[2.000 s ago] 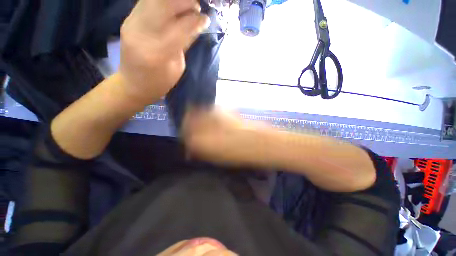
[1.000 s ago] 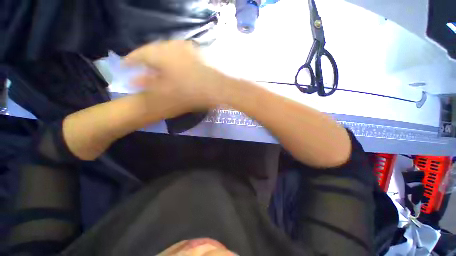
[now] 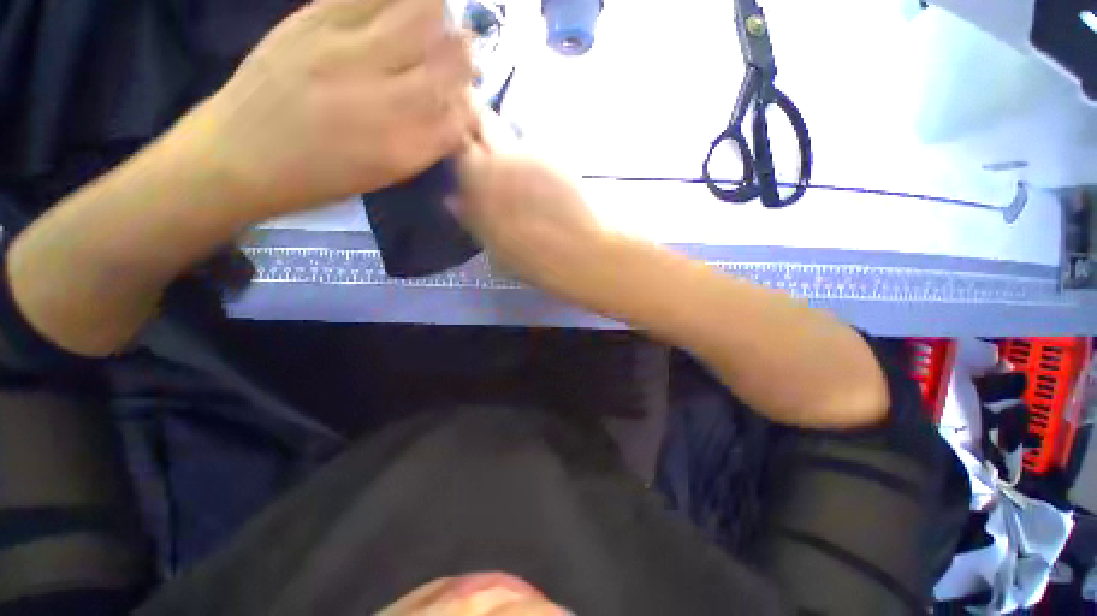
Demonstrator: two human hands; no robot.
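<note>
A dark cloth piece [image 3: 419, 226] hangs below my hands, its folded end lying over the ruled front edge. My left hand [image 3: 361, 102] is over the cloth beside the needle area, fingers curled on it. My right hand [image 3: 511, 199] is blurred and touches the cloth's right side, close to my left fingertips; its grip cannot be told. Small shiny metal parts [image 3: 484, 22] show at the top, partly hidden by my left hand. More dark cloth [image 3: 96, 84] lies at the upper left.
Black shears [image 3: 758, 114] lie on the white machine top to the right. A grey-blue cylinder [image 3: 570, 24] is at the top. The ruled table edge [image 3: 770, 284] runs across. A red crate [image 3: 1044, 403] with scraps is below right. Dark cloth [image 3: 229, 469] covers my lap.
My crossed hands have separated: my left hand moved up and left, my right hand moved to the right of it. The folded cloth end now shows below them. The view shifted slightly.
</note>
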